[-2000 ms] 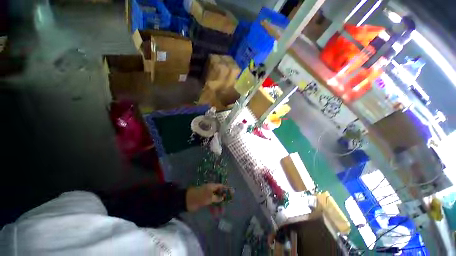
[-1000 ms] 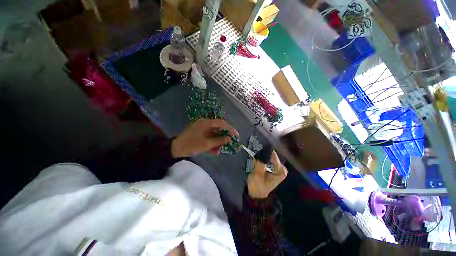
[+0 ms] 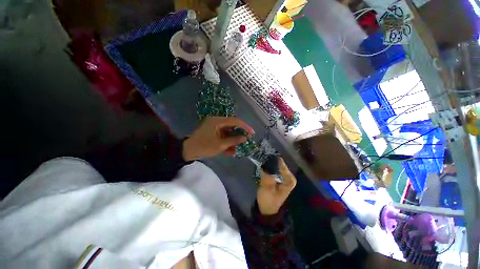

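Note:
My left hand holds a small green circuit board in its fingertips over the grey work mat. My right hand holds a handheld tool with a dark rounded part and a narrow pale tip. The tip points at the board; whether it touches cannot be told. A pile of green wired boards lies on the mat just beyond my left hand. More green and whitish pieces lie near the tool, partly hidden by my hands.
A pale roll with a clear bottle and white tissue stand beyond the pile. A white perforated tray bears red-wired parts. An open cardboard box is right of my hands. A purple fan stands far right.
Since the earliest frame, my right hand has come into view with the tool. Since one second ago, the hands have shifted slightly and still hold the board and tool.

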